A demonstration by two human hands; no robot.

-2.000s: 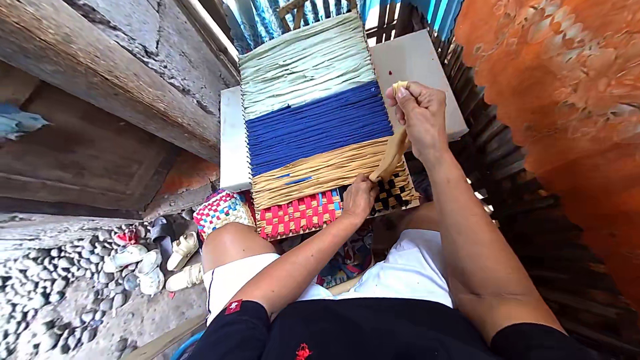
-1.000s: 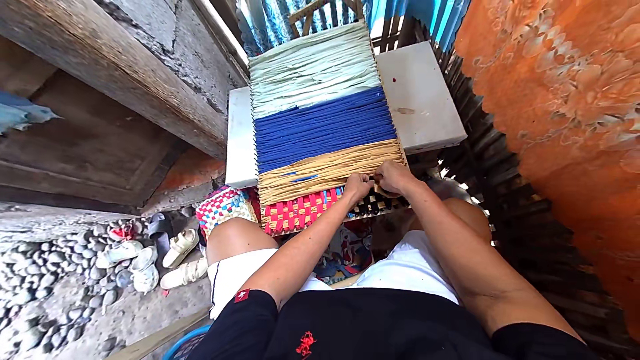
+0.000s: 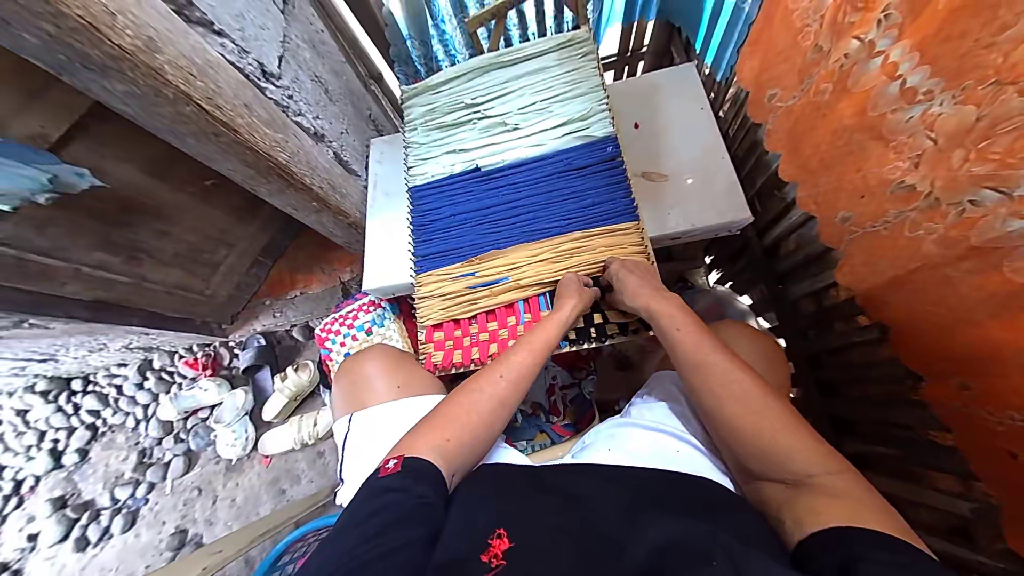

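A frame loom [image 3: 646, 244] strung with fabric strips in pale green, blue [image 3: 524, 200] and tan [image 3: 528, 268] bands leans over my lap. Its near edge carries a woven part, red and tan [image 3: 472, 336] on the left, black and tan [image 3: 600, 330] on the right. My left hand [image 3: 578, 294] is at the border of the tan strips and the weave, fingers bent together. Close to its right, my right hand [image 3: 632, 284] has its fingertips down at the black strips. What the fingertips pinch is too hidden to tell.
Under the frame is a white board [image 3: 680, 152]. A checkered woven bundle [image 3: 364, 328] stands by my left knee. Shoes [image 3: 292, 390] lie on pebbly ground at left, a blue-rimmed basket [image 3: 300, 540] below. Fabric scraps [image 3: 552, 404] lie between my legs; an orange cloth [image 3: 920, 184] hangs at right.
Two seconds ago my right hand was raised at the right of the frame with a tan strip pulled up; it has come down beside my left hand, which has stayed near the weave.
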